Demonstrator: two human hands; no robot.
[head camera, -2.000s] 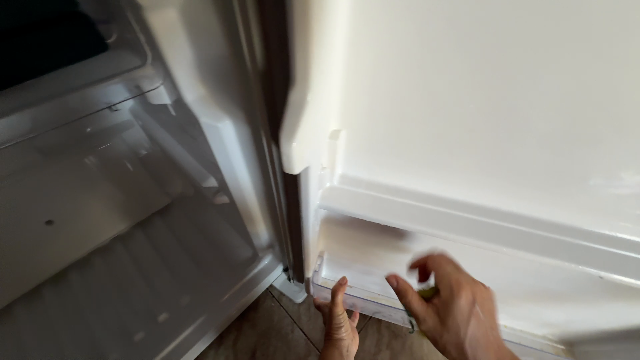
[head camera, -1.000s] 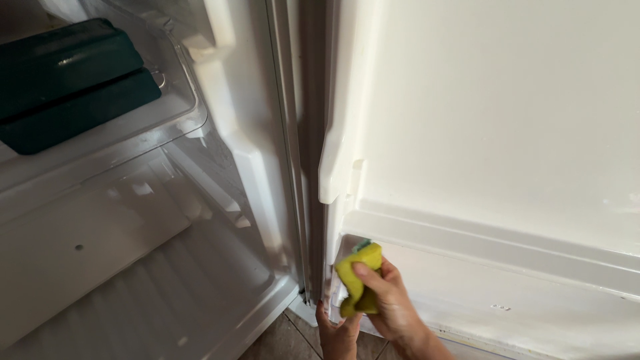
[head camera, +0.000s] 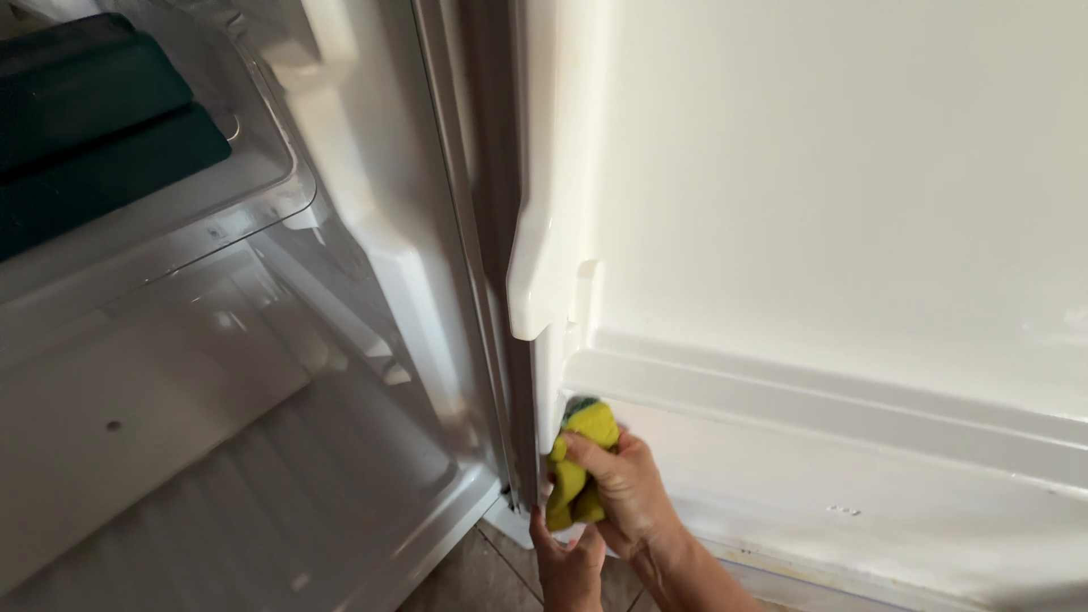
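Note:
My right hand (head camera: 633, 493) grips a yellow sponge with a green scouring side (head camera: 586, 459), bent between the thumb and fingers. The sponge presses into the lower hinge-side corner of the white refrigerator door's inner panel (head camera: 816, 187), at the end of the bottom door shelf (head camera: 765, 476). Just below it, my left hand (head camera: 569, 565) is raised at the door's lower edge, its fingertips close to the sponge's underside; whether they hold the shelf's edge is hidden. Yellowish marks show along the shelf's front rim.
To the left is the open refrigerator compartment, with a ribbed floor (head camera: 280, 510) and a clear shelf (head camera: 221, 225) bearing a dark green container (head camera: 93, 119). The door gasket and hinge edge (head camera: 489, 255) run between compartment and door. Floor tiles (head camera: 476, 569) show below.
The sponge in my right hand has moved from above the door shelf's end down into its corner. My left hand stays low by the door's edge. The view has shifted.

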